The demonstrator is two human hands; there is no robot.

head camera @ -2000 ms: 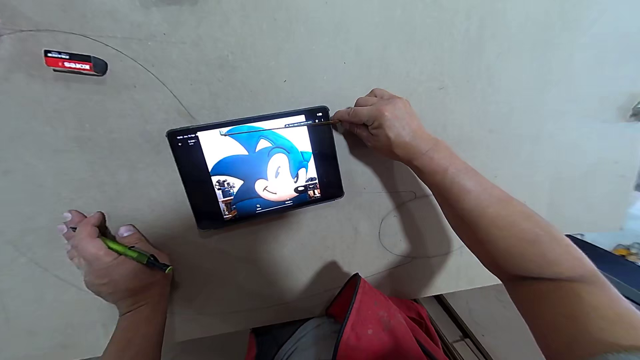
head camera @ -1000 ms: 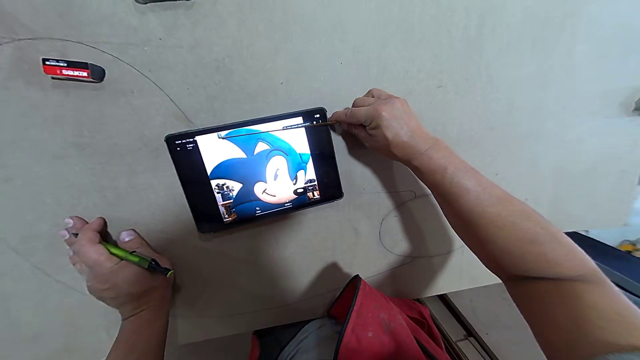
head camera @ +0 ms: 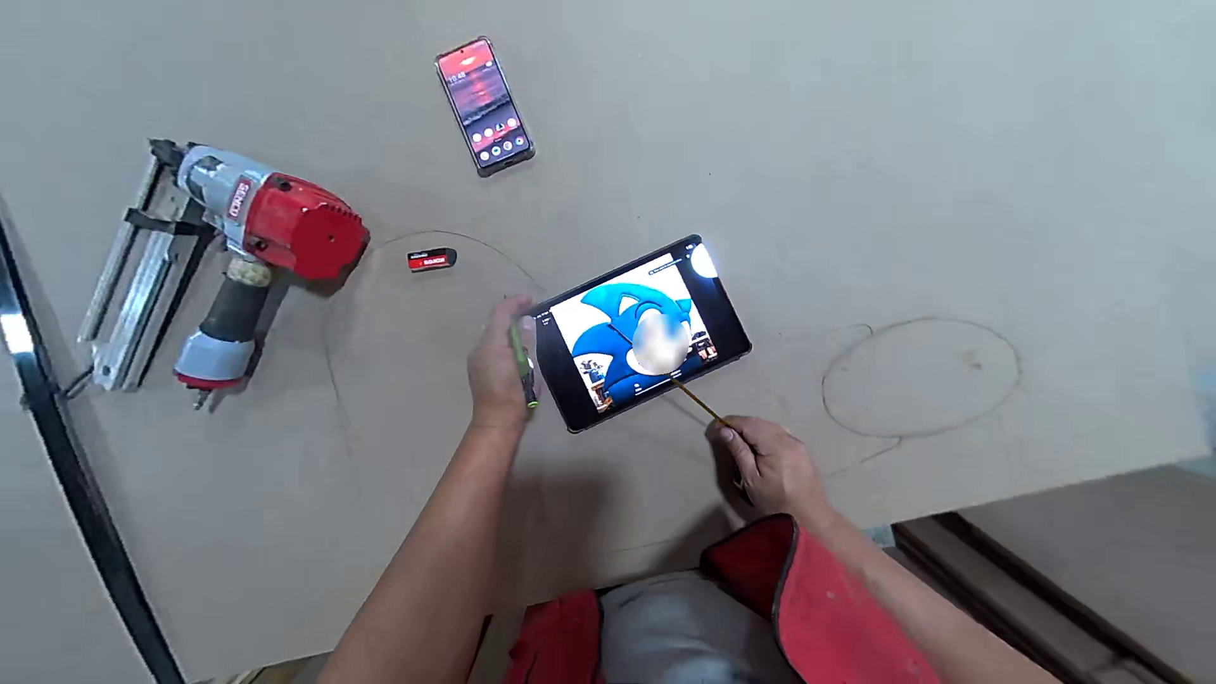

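Observation:
A tablet (head camera: 560, 380) showing a blue cartoon hedgehog lies tilted on the pale board (head camera: 855, 190). My left hand (head camera: 499, 366) is at its left edge, somewhat blurred, with a green pen (head camera: 522, 361) held in it. Below the tablet, my right hand (head camera: 769, 465) grips a thin brown stick (head camera: 701, 401), whose tip reaches the tablet's lower edge. Drawn lines mark the board: an oval (head camera: 1018, 375) to the right and a long curve (head camera: 330, 366) to the left.
A red and grey pneumatic nailer (head camera: 304, 228) rests at the left, near a black and red eraser (head camera: 432, 259). A phone (head camera: 485, 106) with a lit screen lies farther back. A dark metal bar (head camera: 71, 465) runs along the left side.
My right hand has moved from the tablet's upper right corner to below it with the stick. My left hand has come up to the tablet's left edge. The view is now wider.

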